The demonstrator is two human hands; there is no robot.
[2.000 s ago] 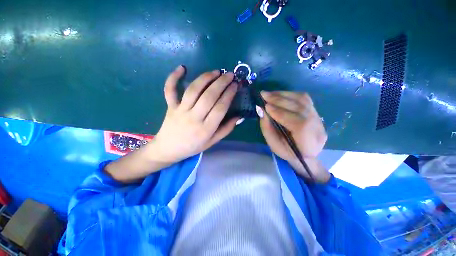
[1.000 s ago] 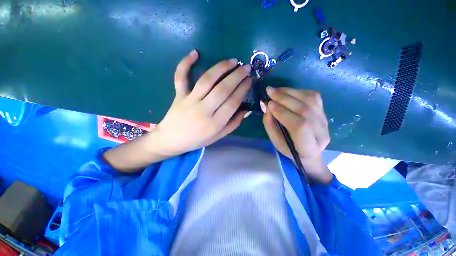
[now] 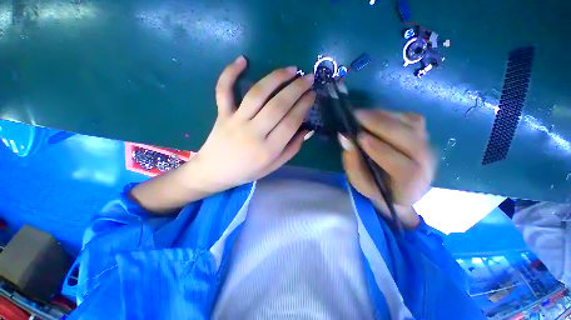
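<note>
A flex-circuit module with a white ring [image 3: 325, 66] lies on the green surface, with a blue tab at its right. The fingertips of my left hand [image 3: 257, 128] rest on the module's lower left edge, pressing it down. My right hand [image 3: 391, 156], blurred, holds dark tweezers [image 3: 374, 170] like a pen; their blurred tips are just below the ring. A dark gridded pad strip [image 3: 316, 115] lies under my hands, partly hidden. Whether a pad is at the tips I cannot tell.
Another module [image 3: 416, 51] lies at the upper right, with part of one more at the top edge. A second black pad strip [image 3: 509, 106] lies at the right. A red tray of modules [image 3: 130, 157] is below the bench edge at left, white paper [image 3: 460, 210] at lower right.
The module and bench sit further right and up in view than two seconds ago. My right hand has moved slightly right since one second ago. My left hand still presses the module.
</note>
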